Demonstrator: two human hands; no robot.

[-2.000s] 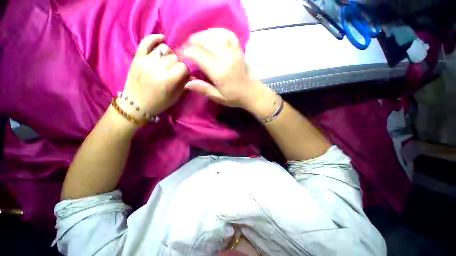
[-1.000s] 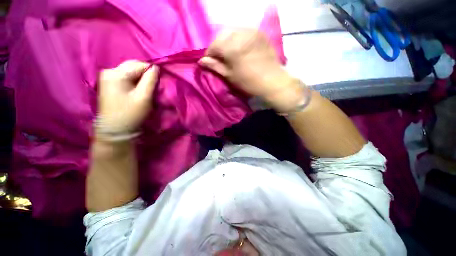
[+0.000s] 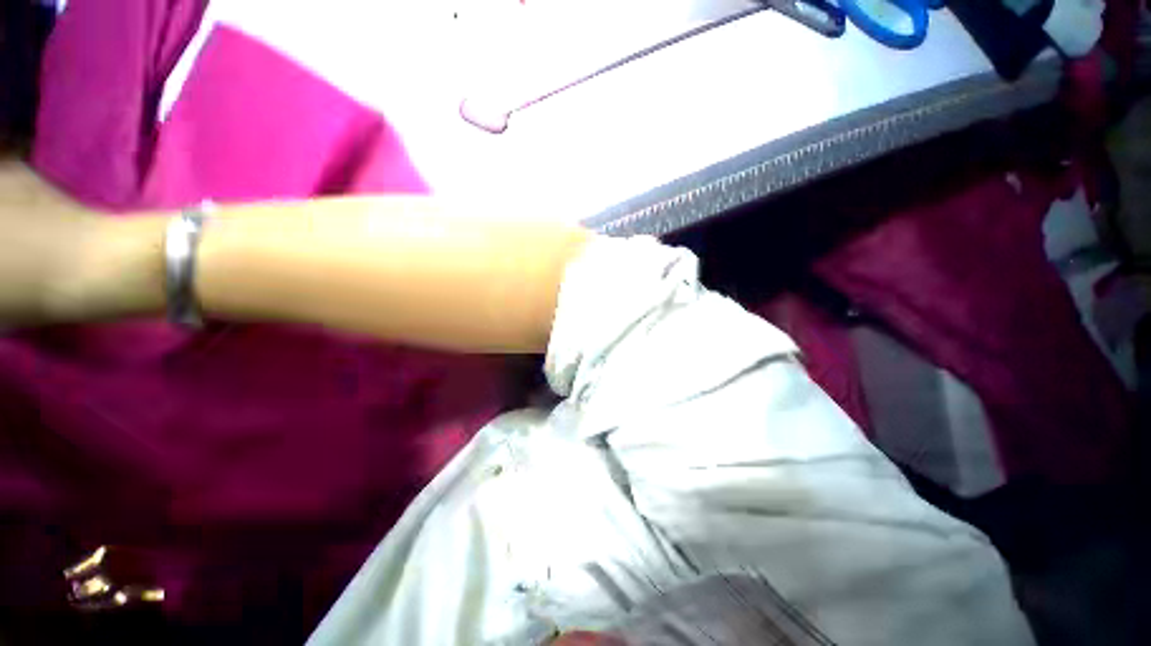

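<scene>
Magenta fabric (image 3: 290, 126) lies over the left part of the white table and hangs below its edge in dark folds. My right forearm reaches across to the left over the fabric. My right hand (image 3: 44, 252) is blurred and cut off by the left picture edge, so its fingers and anything in them cannot be made out. My left hand is out of the picture.
The white table (image 3: 669, 101) has a measuring tape (image 3: 808, 158) along its front edge. Blue-handled scissors (image 3: 894, 19) and dark snips (image 3: 810, 13) lie at the top, partly cut off. More magenta cloth (image 3: 972, 278) hangs at right. Shiny gold-coloured bits (image 3: 107, 583) show at lower left.
Both hands were on the magenta fabric in front of me. My right arm has swung far left and my left hand has left the picture. The fabric has shifted left, baring more table.
</scene>
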